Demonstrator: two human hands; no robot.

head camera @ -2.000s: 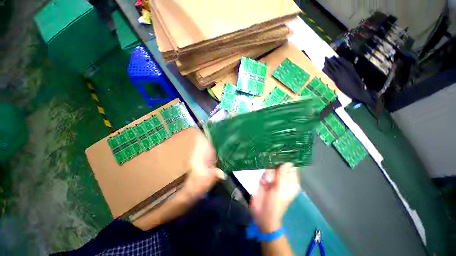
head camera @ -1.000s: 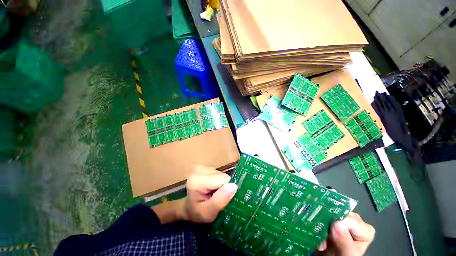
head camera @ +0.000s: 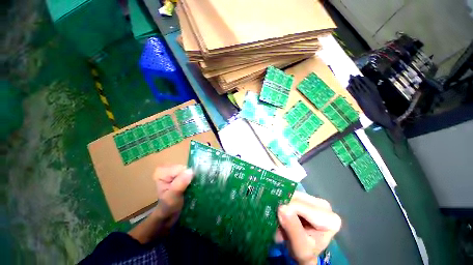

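A green circuit board panel (head camera: 233,204) is held up close in front of me, tilted, with some motion blur and glare. My left hand (head camera: 174,189) grips its left edge with thumb and fingers. My right hand (head camera: 308,222) grips its right edge. Its lower part runs toward the picture's bottom edge. A row of green panels (head camera: 150,137) lies along the far side of a cardboard sheet (head camera: 124,186) at left. Several more panels (head camera: 303,121) lie on cardboard on the bench, and two lie on the dark mat (head camera: 358,207).
A thick cardboard stack (head camera: 259,26) stands at the back of the bench. A blue stool (head camera: 163,72) and teal-green box (head camera: 85,26) are on the floor at left. Black gloves (head camera: 368,98) lie beside wired equipment (head camera: 399,67) at right. White paper (head camera: 249,140) lies mid-bench.
Since one second ago, both hands and the held panel have shifted left in view, and the panel's tilt has changed slightly. The whole view has also shifted. Both hands still grip the panel.
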